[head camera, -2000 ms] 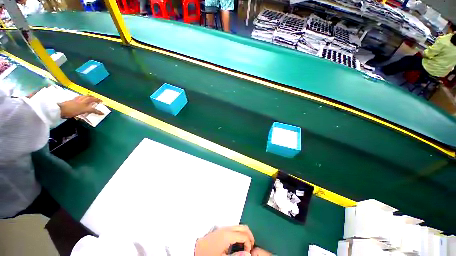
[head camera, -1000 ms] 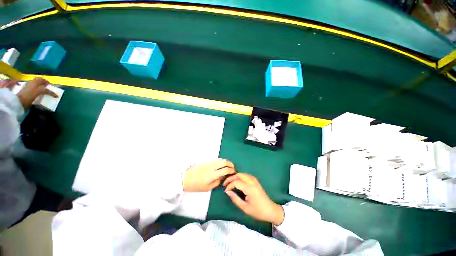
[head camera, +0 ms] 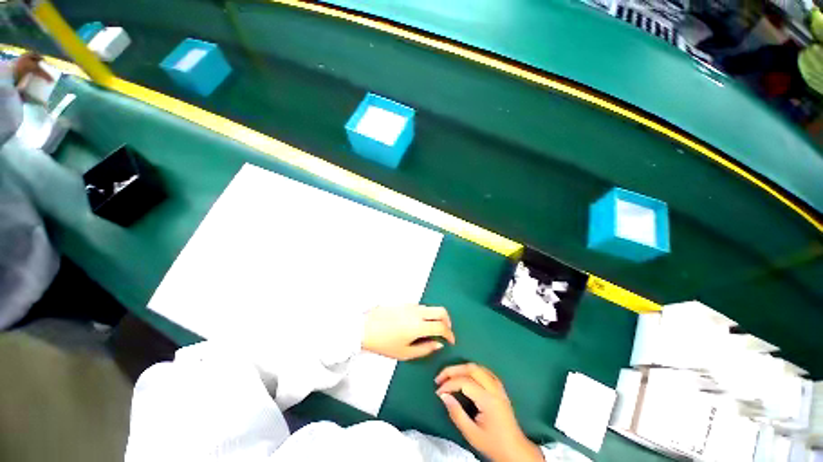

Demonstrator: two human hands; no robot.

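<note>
My left hand [head camera: 408, 332] rests palm down at the lower right part of the white sheet [head camera: 302, 262], its fingers loosely curled over the green bench. My right hand [head camera: 487, 411] is to its right and nearer me, fingers curled and apart from the thumb. The hands do not touch. Nothing shows clearly in either; the dark patches under the fingers may be shadow. A black parts bin [head camera: 577, 293] with small white parts [head camera: 536, 294] stands ahead, at the yellow edge strip. A white flat box or card [head camera: 586, 411] lies right of my right hand.
White retail boxes [head camera: 690, 411] are stacked at the lower right. Blue boxes [head camera: 391, 143] stand spaced on the green conveyor belt [head camera: 505, 171] beyond the yellow edge. A neighbouring worker's sleeve and hand [head camera: 32, 68] are at the left, near another black bin [head camera: 126, 194].
My hands were together a second ago and are now apart. The camera view has tilted and shifted. The blue boxes appear farther right relative to the black bin.
</note>
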